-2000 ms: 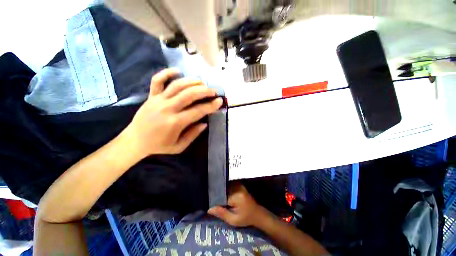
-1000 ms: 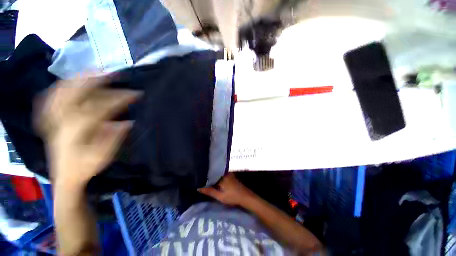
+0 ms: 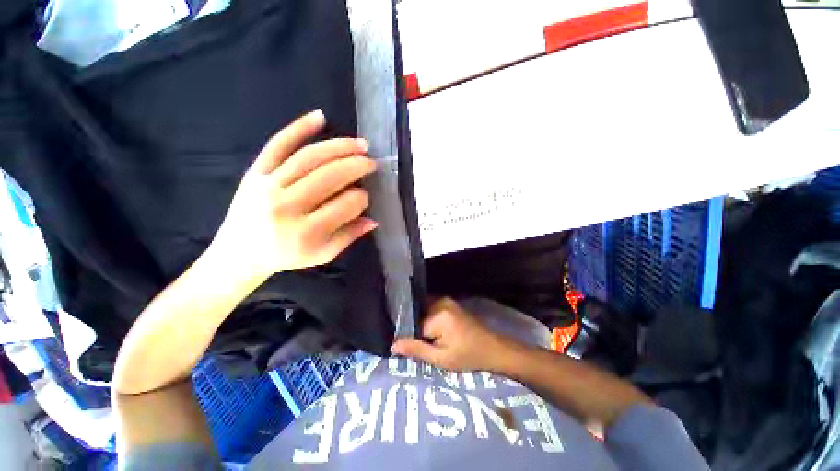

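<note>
The black garment piece lies over the left part of the white table and hangs over its front edge. A grey strip runs along its right edge, from the top of the picture down to the wearer. My left hand lies flat on the black cloth with fingers apart, its fingertips at the strip's left side. My right hand pinches the lower end of the strip and cloth edge below the table edge. The needle and presser foot are out of the picture.
A black smartphone lies on the white table at the right. Red tape marks the seam in the table. Blue crates and dark cloth are below. Grey-blue fabric shows at the top left.
The view has tilted down, so the machine head has left the picture. My left hand lifted off to the left, then came back onto the cloth beside the strip. My right hand still holds the lower end.
</note>
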